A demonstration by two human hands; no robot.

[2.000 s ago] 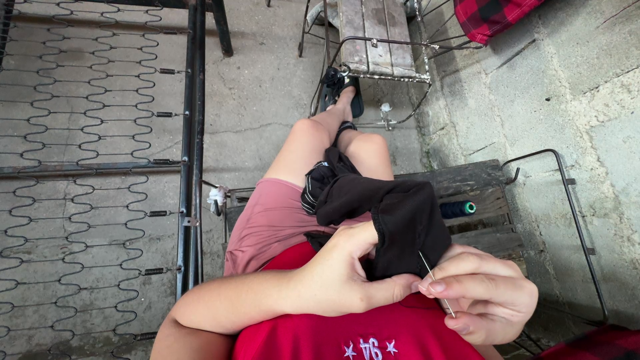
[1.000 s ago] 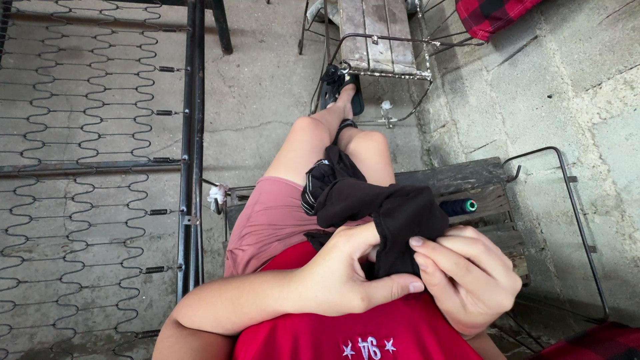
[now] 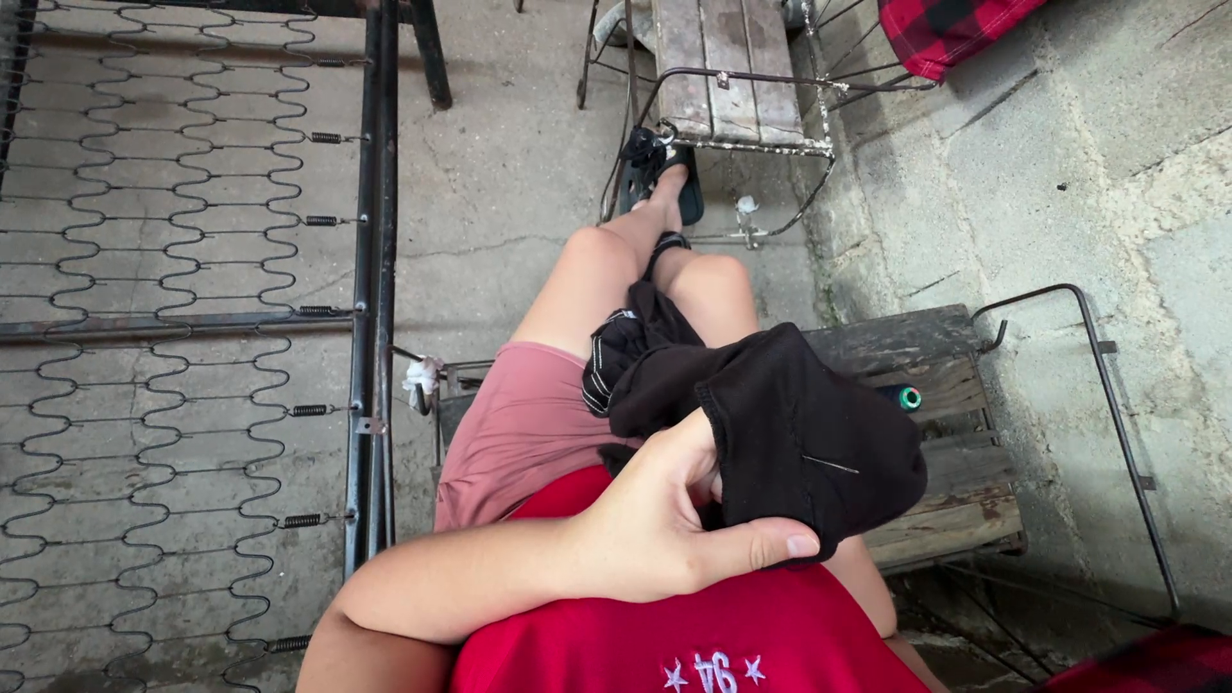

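My left hand [image 3: 674, 520] grips the edge of a black cloth garment [image 3: 818, 433], its thumb on top and its fingers inside the fold. A sewing needle [image 3: 831, 465] lies against the dark fabric, partly in it as far as I can tell. The rest of the garment, with white stitching on one bunched part, trails over my lap. My right hand is hidden; only part of that forearm shows below the cloth. A spool of dark thread [image 3: 905, 397] lies on the wooden bench [image 3: 948, 385] just beyond the garment.
A metal frame with wavy wire springs [image 3: 358, 385] stands on the left. Ahead is a wooden-slat chair [image 3: 727, 77] with a thin metal frame. A rough block wall [image 3: 1039, 192] runs along the right, with red and black checked cloth [image 3: 948, 34] at the top.
The right hand, which held the needle and then pinched the cloth beside my left hand, has gone out of sight. The needle now shows on the fabric. My left hand keeps its grip.
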